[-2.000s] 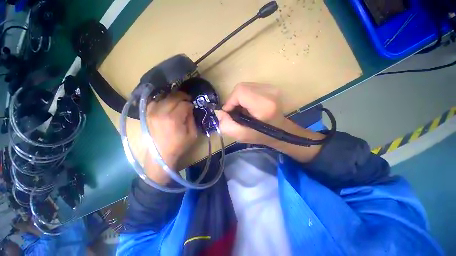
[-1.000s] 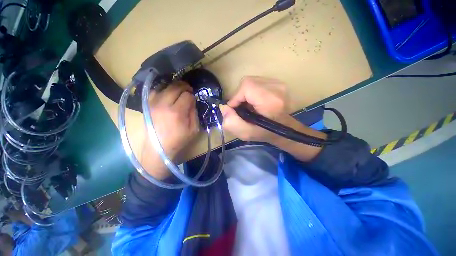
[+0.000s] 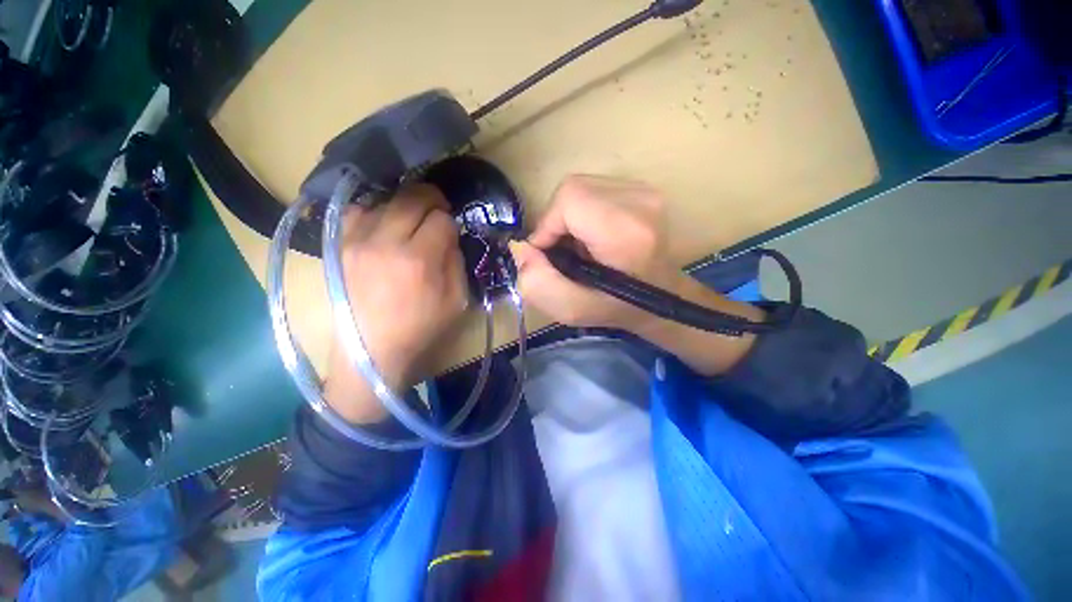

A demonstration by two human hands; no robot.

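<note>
My left hand [image 3: 403, 288] is closed on the open black ear cup [image 3: 484, 206], which has a shiny silvery centre. My right hand [image 3: 594, 249] holds the black pen-like soldering iron [image 3: 623, 286] at the cup's right edge; its tip is hidden or too small to tell. The iron's cord loops over the right wrist. Two clear hoops of the headband frame [image 3: 374, 376] curve over my left wrist. The second ear cup [image 3: 406, 132], a black block, lies above my left hand. The boom microphone [image 3: 564, 59] extends from it to the upper right.
A tan board [image 3: 776, 153] lies under the work, with tiny specks at its upper right. A blue tray [image 3: 940, 124] holds dark items at the upper right. Headsets with clear hoops [image 3: 88, 306] lie at left. A black curved band [image 3: 241, 188] lies beside the board's left edge.
The view has shifted slightly, so the board and tray sit a little differently in the picture. Both hands keep their holds at the ear cup, with only small movements.
</note>
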